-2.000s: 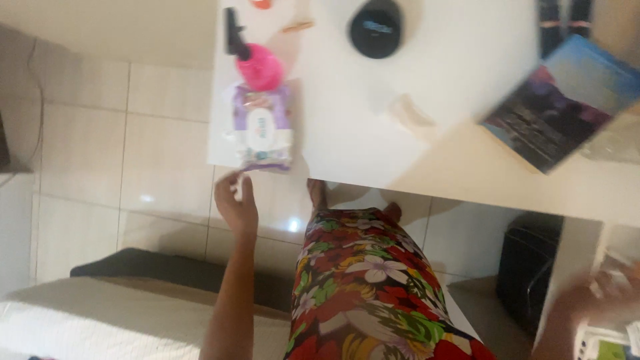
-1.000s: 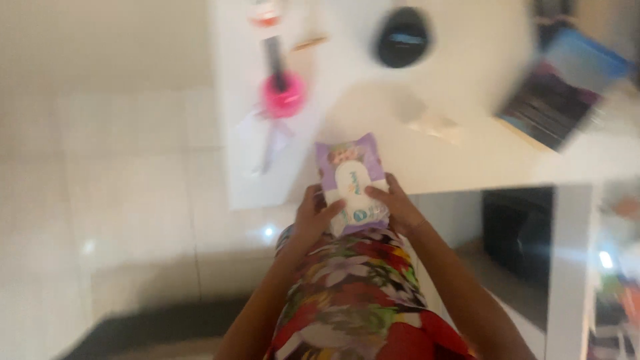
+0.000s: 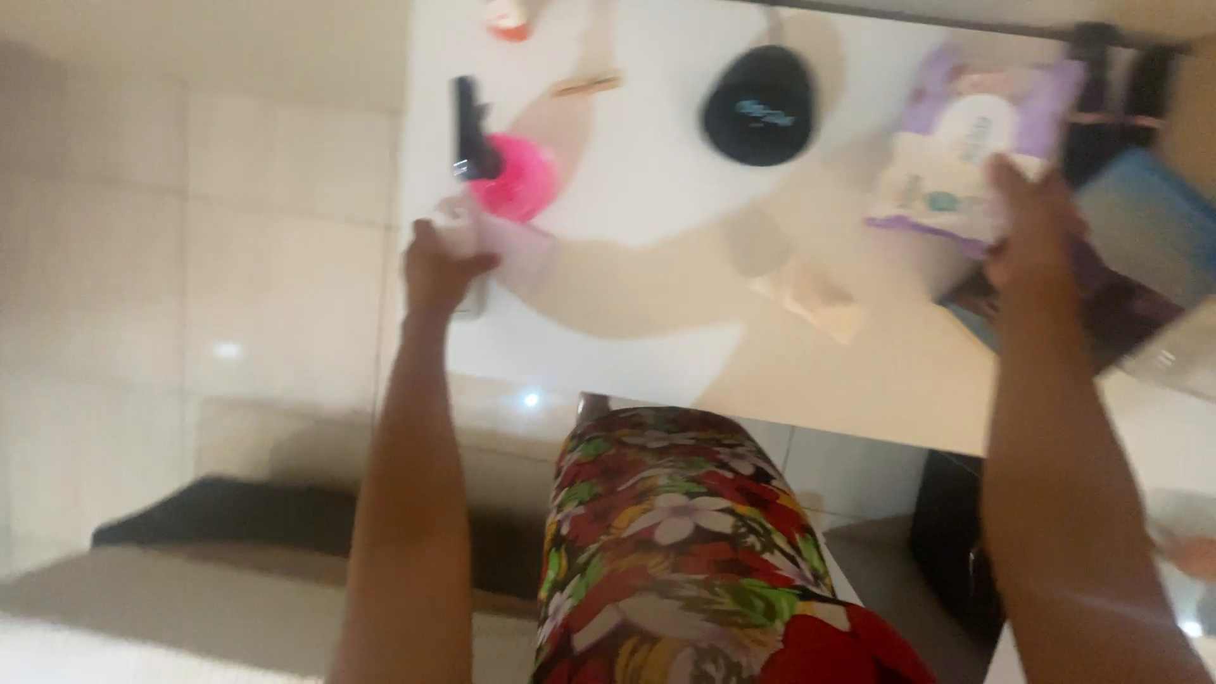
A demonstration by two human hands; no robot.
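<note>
My right hand (image 3: pixel 1031 223) grips the lower right edge of a purple and white pack of wipes (image 3: pixel 969 142), above the right part of the white table (image 3: pixel 608 351). At the table's left side my left hand (image 3: pixel 442 261) is closed around a small pale item (image 3: pixel 456 228), blurred, its kind unclear. Just beyond that hand is a bright pink round container (image 3: pixel 518 179) with a black part (image 3: pixel 472 128) at its left. A crumpled pale piece (image 3: pixel 807 296) lies between the hands.
A black rounded object (image 3: pixel 760 106) lies near the far edge, with a thin tan item (image 3: pixel 586 85) to its left. A dark and blue flat item (image 3: pixel 1130 247) lies under my right hand. A black object (image 3: pixel 955 541) stands below the table.
The wipes pack, between both hands over my lap one second ago, is now at the right in my right hand. My left hand has moved to the table's left side and taken hold of a pale item.
</note>
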